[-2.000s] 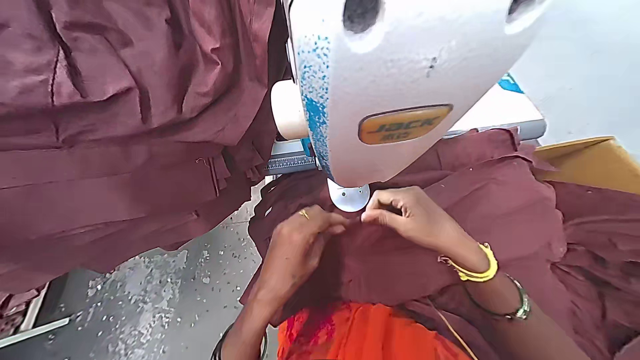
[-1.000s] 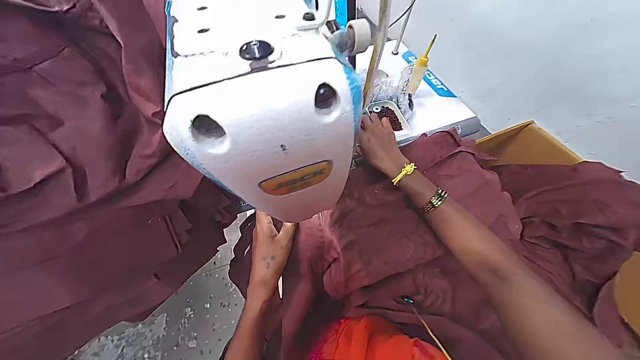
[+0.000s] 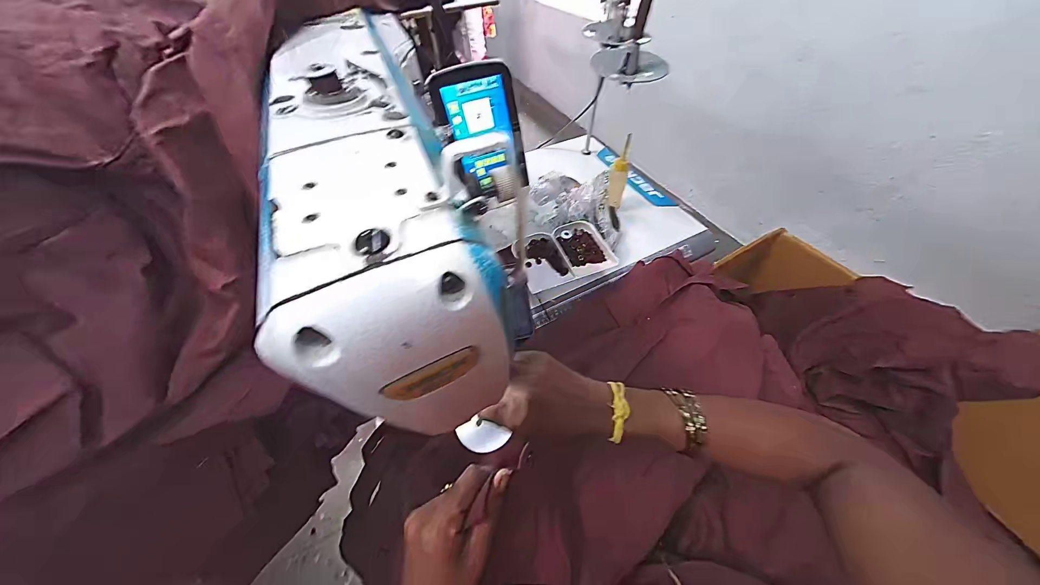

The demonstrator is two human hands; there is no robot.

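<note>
A white and blue Jack industrial sewing machine (image 3: 390, 301) stands over maroon cloth (image 3: 601, 504). Just below its head, my left hand (image 3: 455, 520) pinches the cloth between thumb and finger. My right hand (image 3: 544, 394), with a yellow thread band and bangles at the wrist, is beside the machine head, next to a round white guard (image 3: 483, 435); its fingertips are partly hidden, and whether they hold anything cannot be told. Two small white trays of dark buttons, one of them the right tray (image 3: 583, 247), sit on the table behind.
A yellow-handled tool (image 3: 617, 183) stands by clear plastic bags (image 3: 561, 195) on the white table. Behind the machine is a lit control panel (image 3: 479, 122). More maroon cloth (image 3: 122, 284) hangs at the left. A yellow-brown carton (image 3: 780, 260) stands at the right.
My right hand has come back from the button trays to the machine head. The view has shifted, showing more of the machine top and table.
</note>
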